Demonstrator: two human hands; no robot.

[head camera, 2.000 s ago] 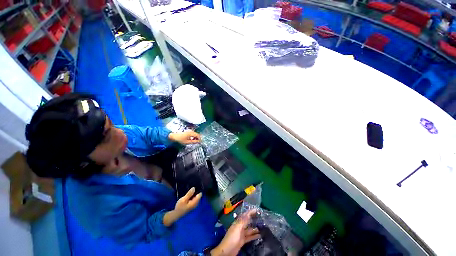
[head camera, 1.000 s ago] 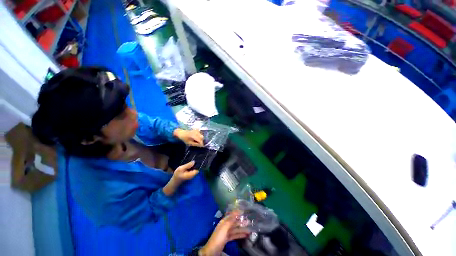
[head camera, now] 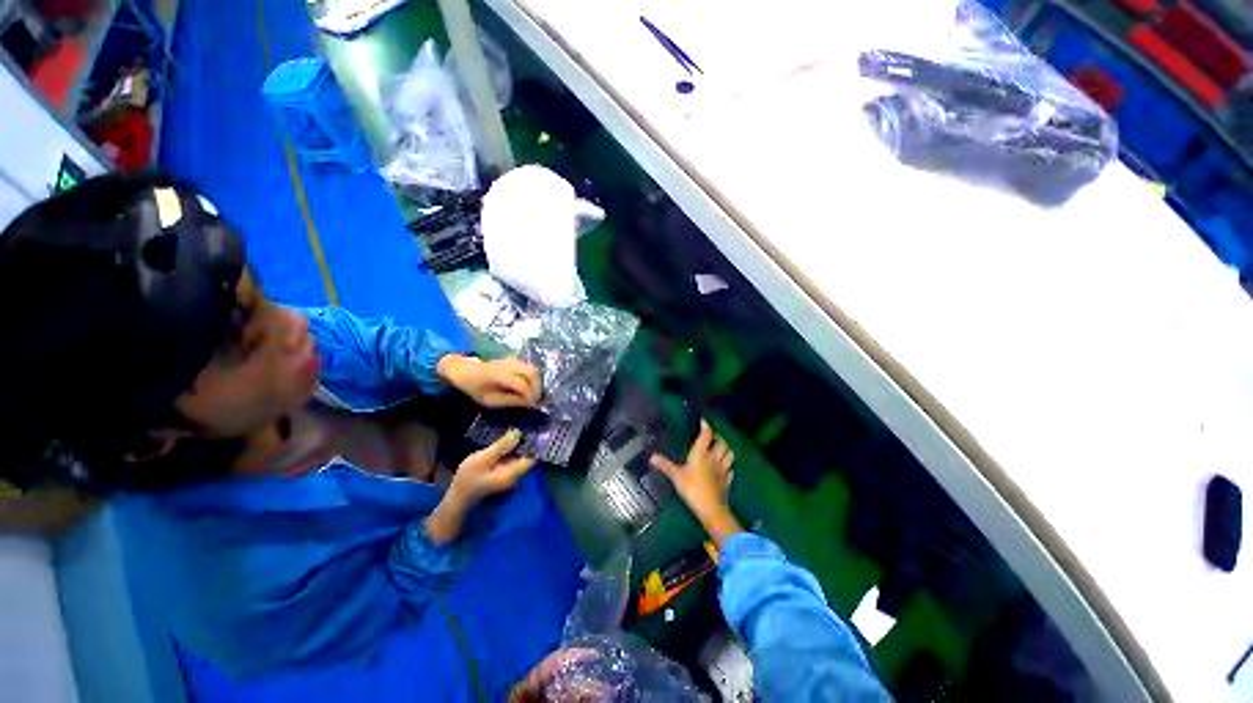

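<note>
My right hand reaches out in a blue sleeve over the green bench, thumb and fingers apart. Its thumb is close to the ribbed black plastic housings; whether it touches them cannot be told. My left hand is at the bottom edge, small, blurred and partly cut off. It holds a crinkled clear poly bag, which covers part of the fingers; the bag's contents are unclear. A yellow-orange tool lies between the bag and my right sleeve.
A neighbouring worker on the left holds a black part and a clear bag. A white bulging bag stands beyond. The raised white shelf edges the right, bearing bagged black parts. A paper slip lies below it.
My right hand has come into view and reached to the black housings. My left hand and the bag have shifted down and left in view. The camera view has shifted too.
</note>
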